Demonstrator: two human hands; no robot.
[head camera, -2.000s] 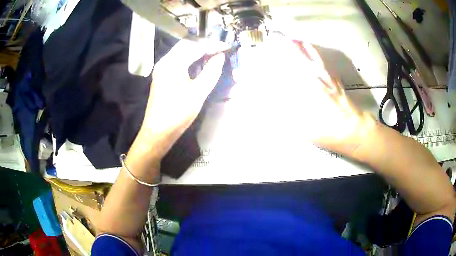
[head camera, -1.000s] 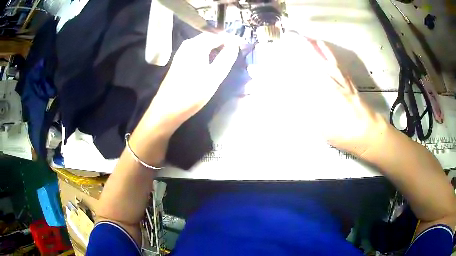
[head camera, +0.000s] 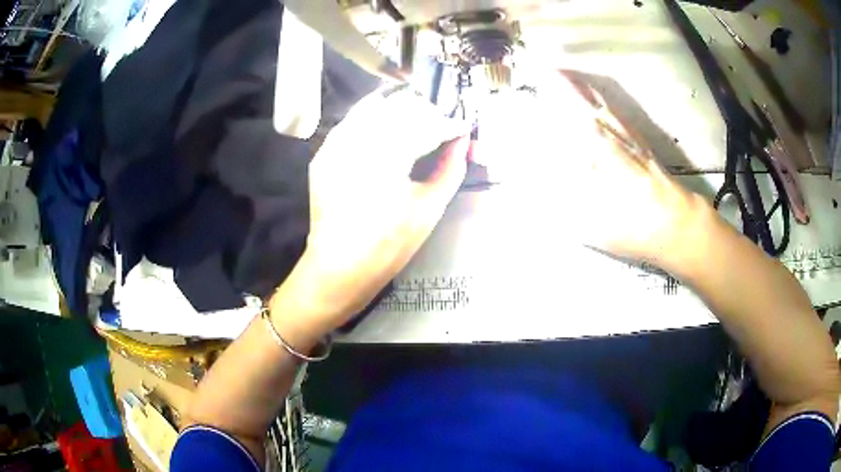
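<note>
The dark garment lies bunched on the table left of and under my left hand. My left hand is just left of the needle area, thumb and fingers closed together near the cloth's edge; glare hides what is between them. My right hand lies right of the needle area, its fingers washed out by the lamp. The sewing machine's head, with a ridged round knob, is above and between my hands. The presser foot area is mostly lost in glare.
Black shears lie right of my right hand, with a thin pinkish tool beside them. Ruler marks run along the table's front edge. A blue block and a red one stand low at left.
My left hand has moved right and towards me, in front of the needle area. More ruler marks show, and less cloth shows near the front edge. My right hand has barely moved.
</note>
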